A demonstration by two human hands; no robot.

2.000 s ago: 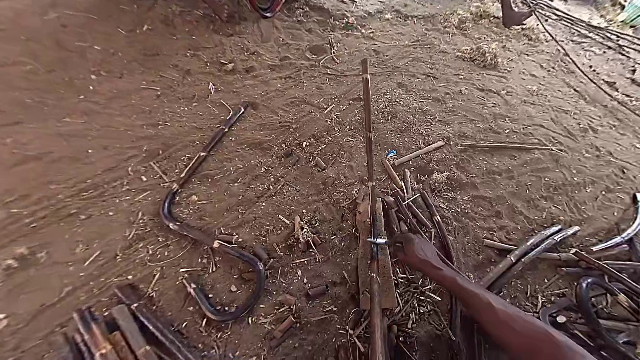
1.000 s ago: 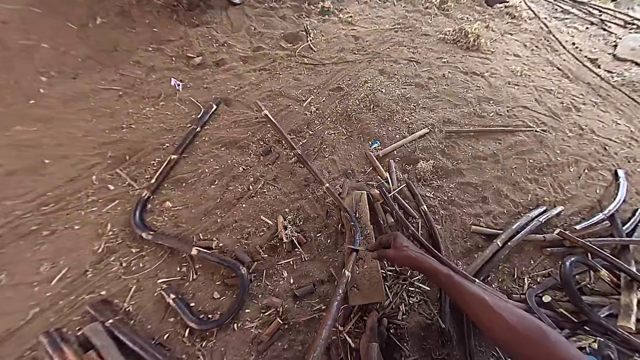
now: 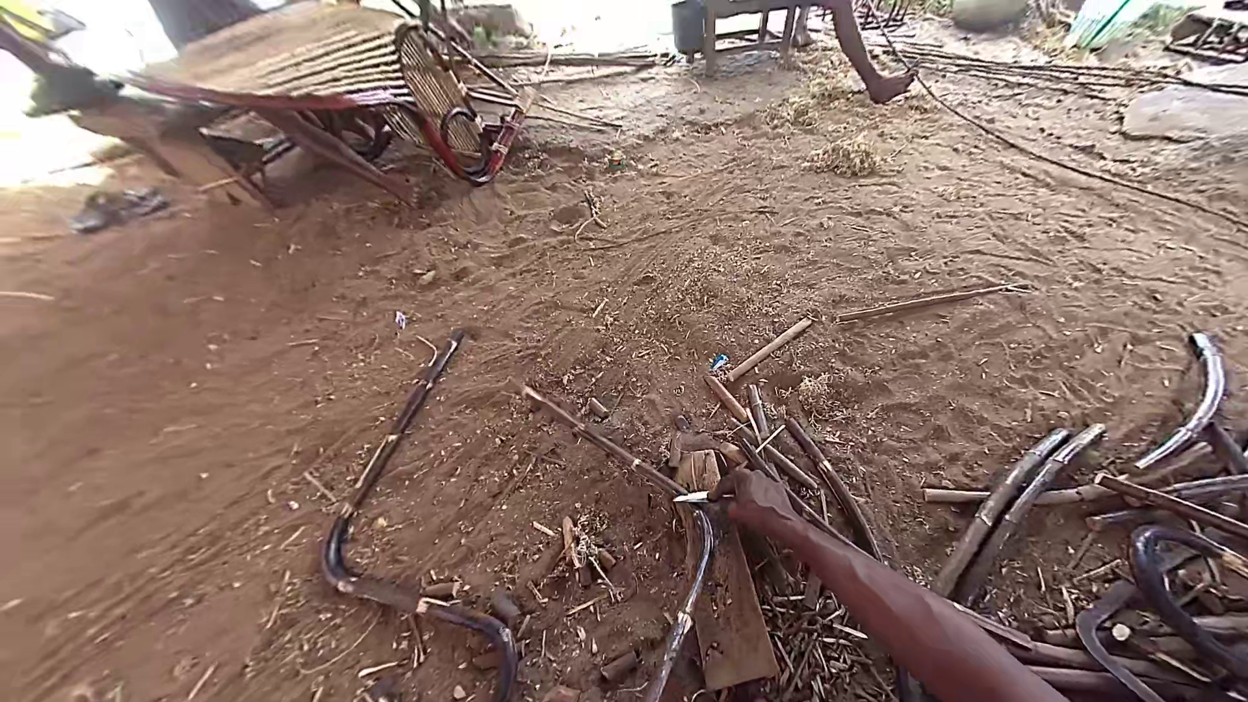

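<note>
My right hand (image 3: 756, 499) is closed on a knife, whose blade (image 3: 693, 497) points left and lies at the bend of a dark bamboo pole (image 3: 624, 456). That pole runs from the bottom edge up to the left, over or beside a flat wooden board (image 3: 726, 609) on the ground. My left hand is out of view. A second bent bamboo pole (image 3: 380, 468), dark with pale nodes, lies on the soil to the left.
Cut sticks (image 3: 838, 483) and shavings lie right of the board. Bent poles (image 3: 1014, 502) are heaped at the right. At the back left stands slatted cane furniture (image 3: 283, 58). Another person's bare foot (image 3: 889, 86) rests on the ground near a bench (image 3: 751, 12).
The worked pole first pointed straight ahead; its far end has swung left, and it now shows a bend by the board. The view has tilted up, bringing the furniture and the other person's foot in.
</note>
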